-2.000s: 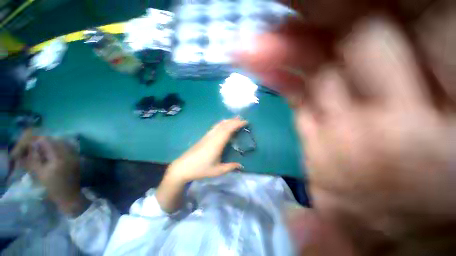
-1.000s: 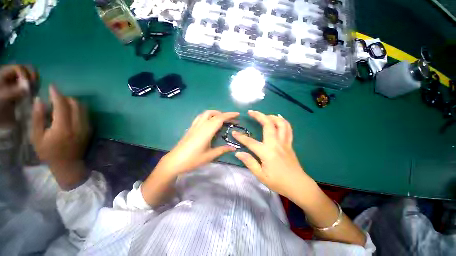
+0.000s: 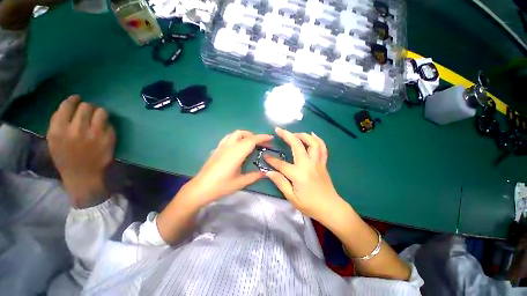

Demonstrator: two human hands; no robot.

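A black watch case frame with shiny metal edges [image 3: 261, 160] lies on the green bench between my hands, partly hidden by my fingers. My left hand [image 3: 224, 165] holds its left side between thumb and fingers. My right hand [image 3: 303, 173] is at its right side, with a fingertip over the middle of the frame. Whether a display module sits in the opening cannot be told. Two black glossy watch heads [image 3: 157, 95] lie side by side to the left. A bright light spot [image 3: 284, 104] falls just behind my hands.
Behind stands a clear blister tray [image 3: 277, 76] with several dark pieces. Tweezers [image 3: 330, 119], a loose module [image 3: 364, 121] and a dispenser bottle [image 3: 449, 106] are at right. Empty frames [image 3: 167, 52] and a glass bottle [image 3: 137, 23] are at back left. Another person's hand [image 3: 81, 143] rests at left.
My right hand, earlier large and blurred near the camera, has come down to the frame beside my left hand. The neighbour's near hand has closed, and the other has moved up and away.
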